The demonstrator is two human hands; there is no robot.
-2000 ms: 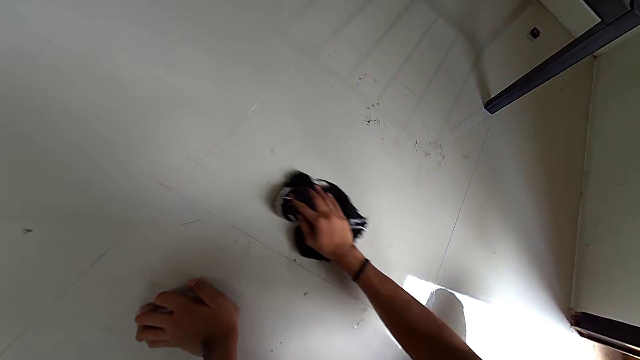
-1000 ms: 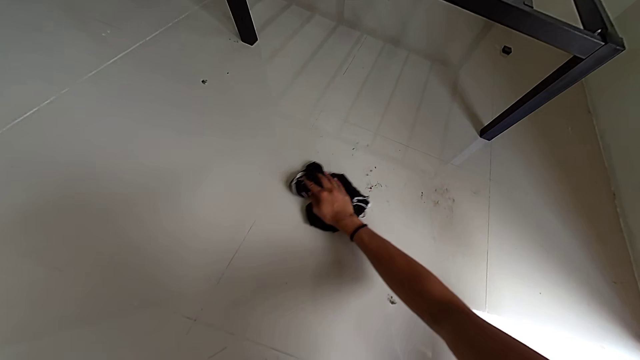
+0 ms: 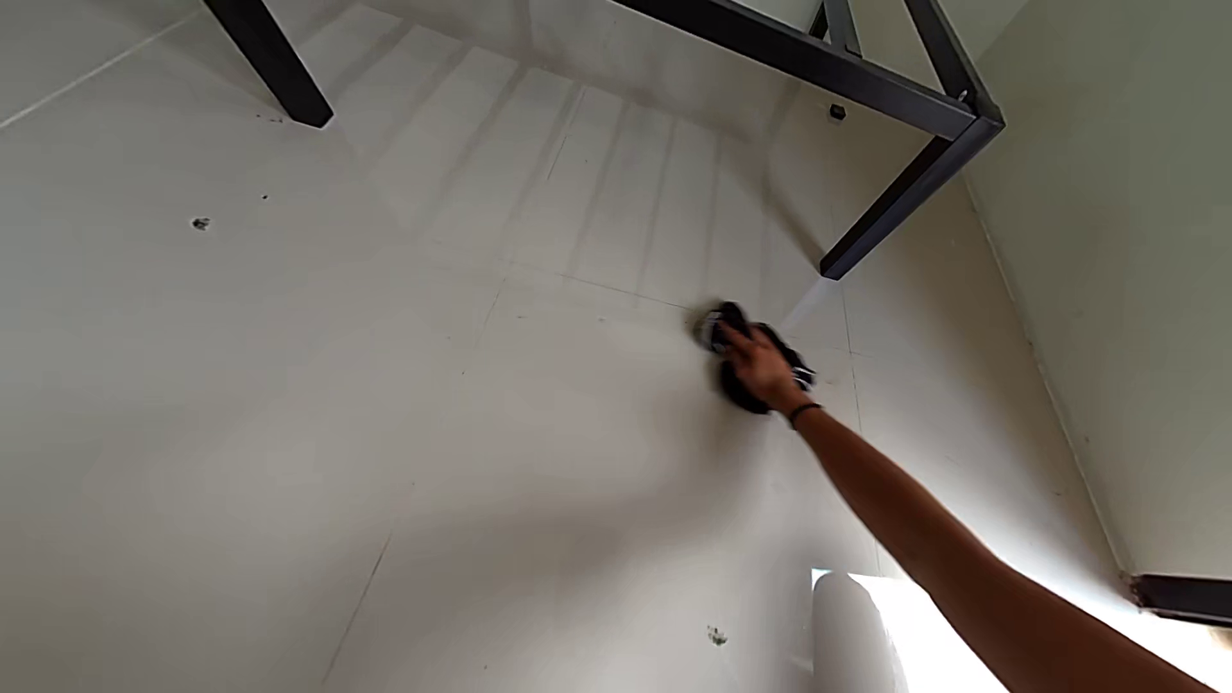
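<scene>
My right hand (image 3: 760, 368), with a dark band at the wrist, presses a bunched black cloth (image 3: 743, 390) with white parts onto the pale tiled floor (image 3: 577, 433). The cloth shows on both sides of my fingers and is slightly blurred. It lies a little below and left of the foot of a dark metal frame leg (image 3: 881, 217). My left hand is out of view.
A dark metal frame (image 3: 808, 58) stands at the top, with another leg (image 3: 274, 63) at the upper left. A wall (image 3: 1107, 289) runs down the right side. A small dark object (image 3: 836, 113) lies behind the frame. Dark specks (image 3: 200, 223) mark the floor at left.
My right hand has moved the cloth across the floor toward the right-hand frame leg. My left hand, seen two seconds ago at the lower left, has left the view. The view has shifted.
</scene>
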